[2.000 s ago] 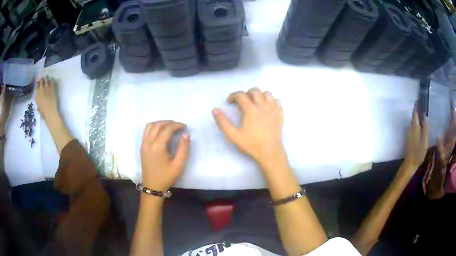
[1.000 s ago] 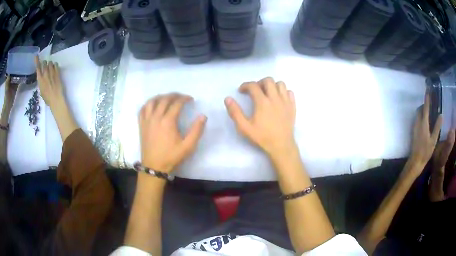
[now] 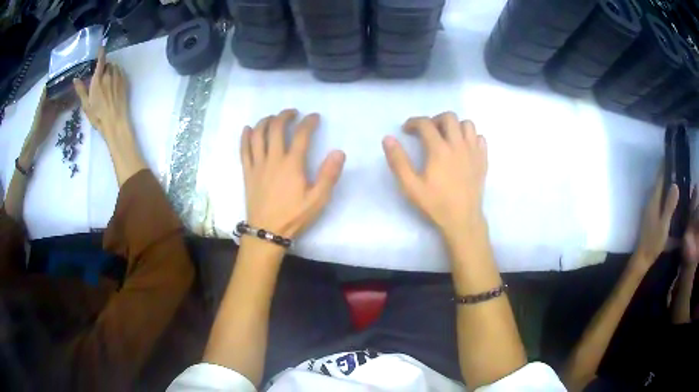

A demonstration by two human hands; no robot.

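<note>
My left hand (image 3: 285, 172) rests palm down on the white table covering (image 3: 360, 222), fingers apart, holding nothing. My right hand (image 3: 444, 168) is also palm down on the covering, to the right of my left hand, with fingers apart and thumb turned toward the left hand. Both wrists carry beaded bracelets. No work part lies between or under the hands that I can see. A red item (image 3: 365, 305) shows between my thighs below the table edge.
Columns of stacked black parts (image 3: 329, 42) stand along the far side, more at back right (image 3: 540, 38). A single black part (image 3: 190, 46) and clear tape (image 3: 186, 138) lie left. The left neighbour handles a clear-topped item (image 3: 73, 57) beside small dark parts (image 3: 70, 142). The right neighbour holds a black unit (image 3: 677, 172).
My left hand has moved forward and its fingers have spread flatter. My right hand keeps a similar pose. The view has shifted, so the table things sit further right and higher.
</note>
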